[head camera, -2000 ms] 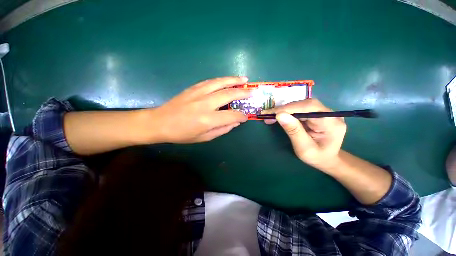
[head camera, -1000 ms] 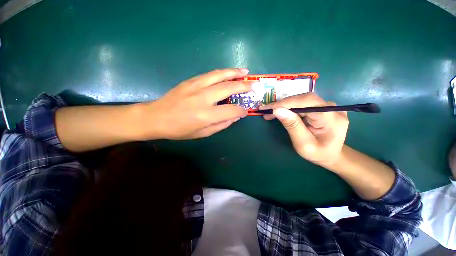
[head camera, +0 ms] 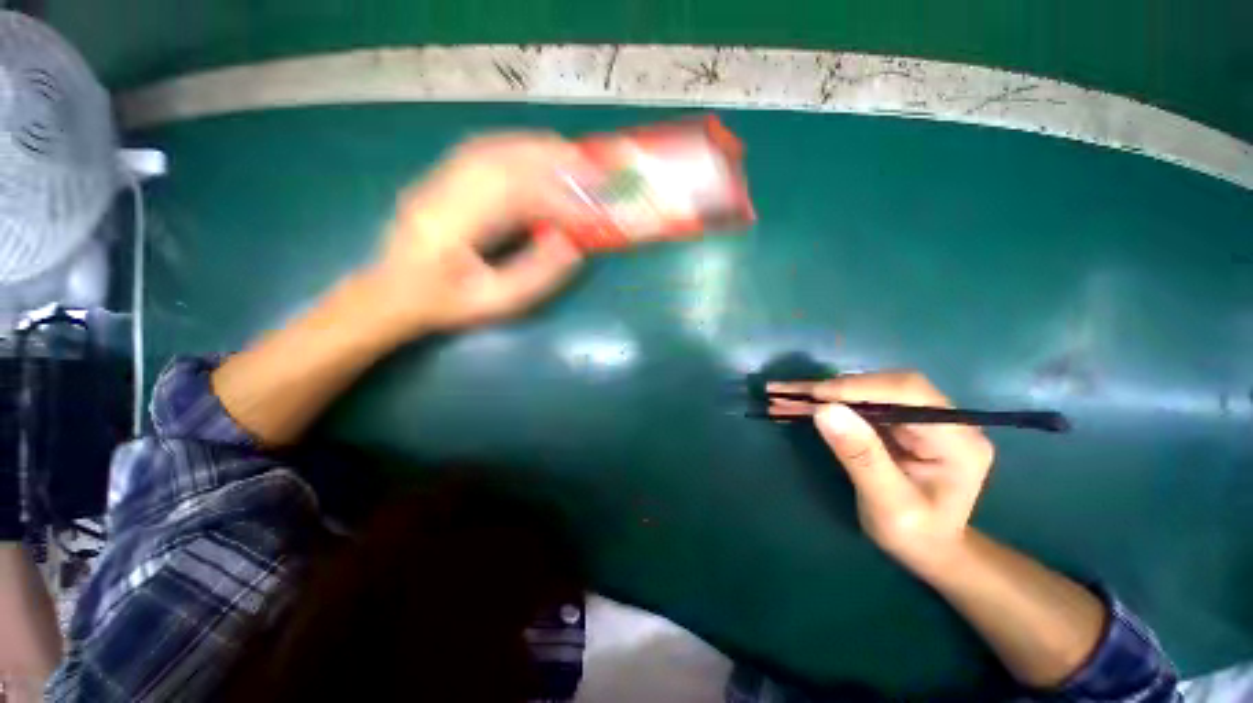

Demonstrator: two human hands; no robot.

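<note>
My left hand (head camera: 481, 234) holds the phone housing (head camera: 660, 186) by its left end, at the upper middle of the view. The housing has an orange-red rim, a small green patch and a white area; both it and the hand are motion-blurred. My right hand (head camera: 907, 460) is lower right, apart from the housing. It holds the black tweezers (head camera: 962, 415) between thumb and fingers, with two separate tips pointing left. Whether anything small is between the tips cannot be told.
A worn pale metal strip (head camera: 825, 85) curves across the far edge of the glossy green work surface (head camera: 989, 247), with another green surface beyond. A white fan (head camera: 48, 151) stands at far left. Part of another person's arm (head camera: 28, 625) shows at lower left.
My left hand has moved up and left with the housing, away from the tweezers. My right hand appears lower, and the tweezer tips are apart from the housing. The fan and strip now show.
</note>
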